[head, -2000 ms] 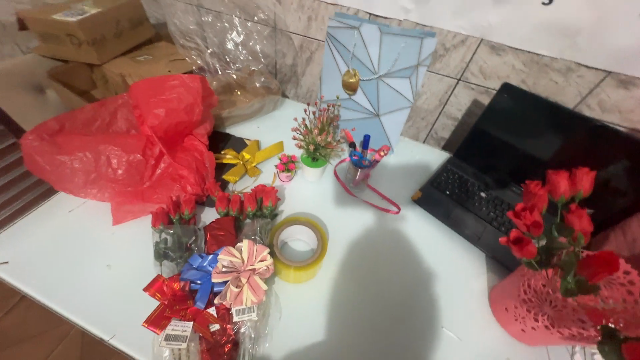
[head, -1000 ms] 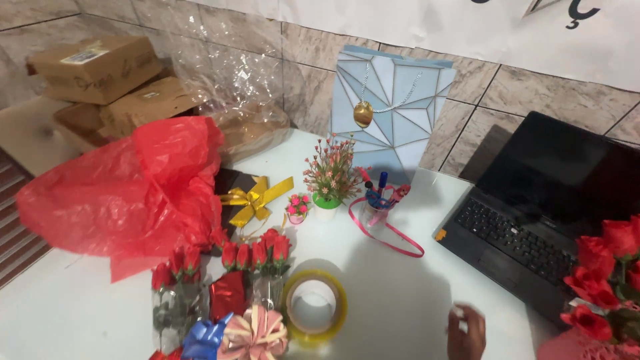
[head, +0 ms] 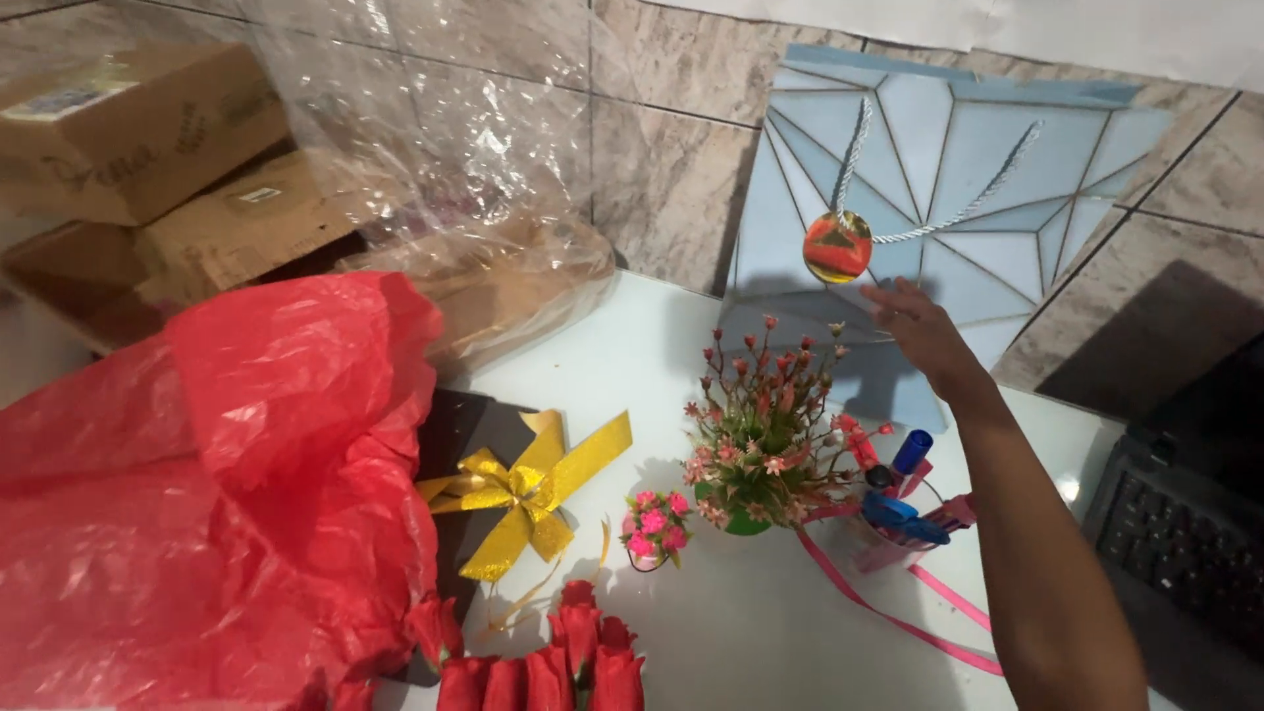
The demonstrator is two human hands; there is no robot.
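My right hand (head: 913, 321) reaches up to the blue geometric-patterned gift bag (head: 997, 267) leaning on the wall. Its fingers are apart, just below the round gold tag (head: 837, 248) on the bag's cord handle (head: 973, 202); whether they touch the bag is unclear. Below the bag stand a potted artificial plant (head: 755, 449), a small pot of pink flowers (head: 656, 527) and a cup of pens (head: 889, 553) with a pink ribbon (head: 859, 592). A gold bow (head: 523, 494) lies on a dark flat item. My left hand is out of view.
Red tissue paper (head: 296, 474) covers the left side. Behind it are cardboard boxes (head: 148, 138) and clear plastic wrap (head: 504, 188). Red artificial roses (head: 543, 671) stand at the near edge. A black laptop (head: 1185, 553) sits at the right, beside my forearm.
My right hand has moved from the near right of the table up to the front of the gift bag. The view has moved closer to the bag.
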